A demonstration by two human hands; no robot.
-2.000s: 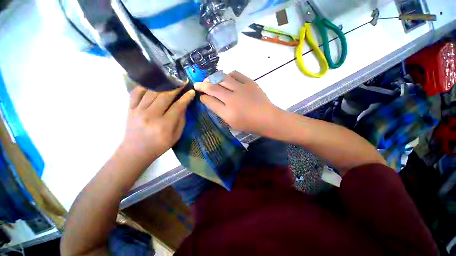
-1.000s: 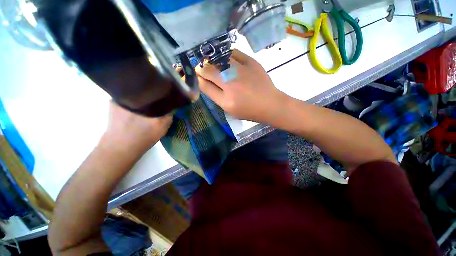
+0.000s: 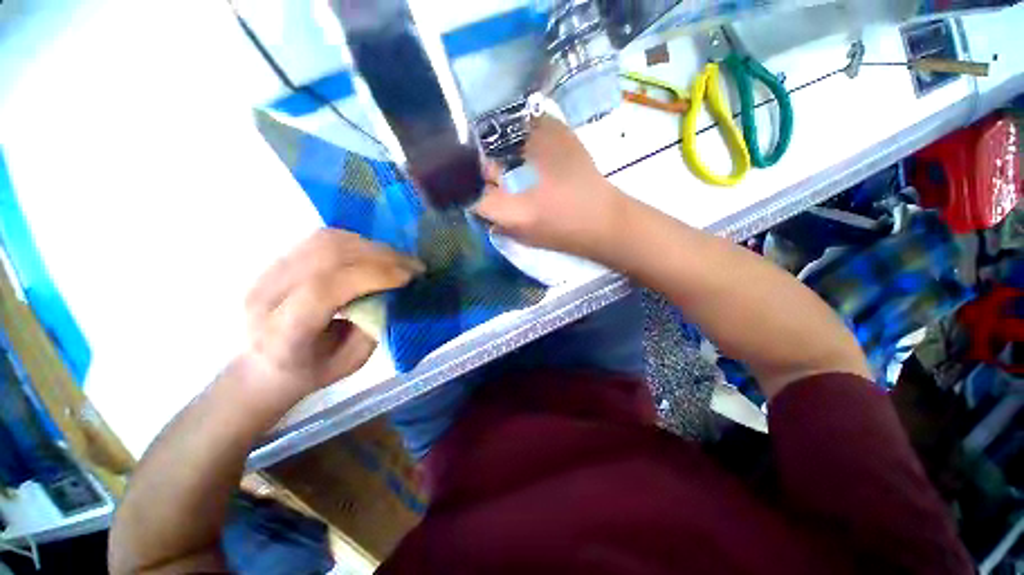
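The plaid fabric piece (image 3: 449,281) lies spread on the white table from behind the sewing machine's dark blurred part down to the front edge. My left hand (image 3: 326,298) holds its left side, with a pale edge folded up between thumb and fingers. My right hand (image 3: 550,191) is beside the needle area (image 3: 502,126), fingertips at the fabric's right side; a light wrap is on one finger. A white strip (image 3: 545,261) shows under the right hand. The machine head partly hides the fabric, and the right fingertips' exact grip is hidden.
Yellow-and-green-handled scissors (image 3: 719,124) and orange-handled snips (image 3: 655,94) lie right of the needle. A wooden-handled tool (image 3: 949,67) lies at far right. Beyond the table's front edge (image 3: 719,230) are a plaid bundle (image 3: 887,281) and red stools (image 3: 968,169). Blue tape runs along the left.
The plaid piece, earlier narrow and hanging toward me, is now spread wider and extends behind the machine's dark part. My left hand has moved back from the needle area; my right stays near it.
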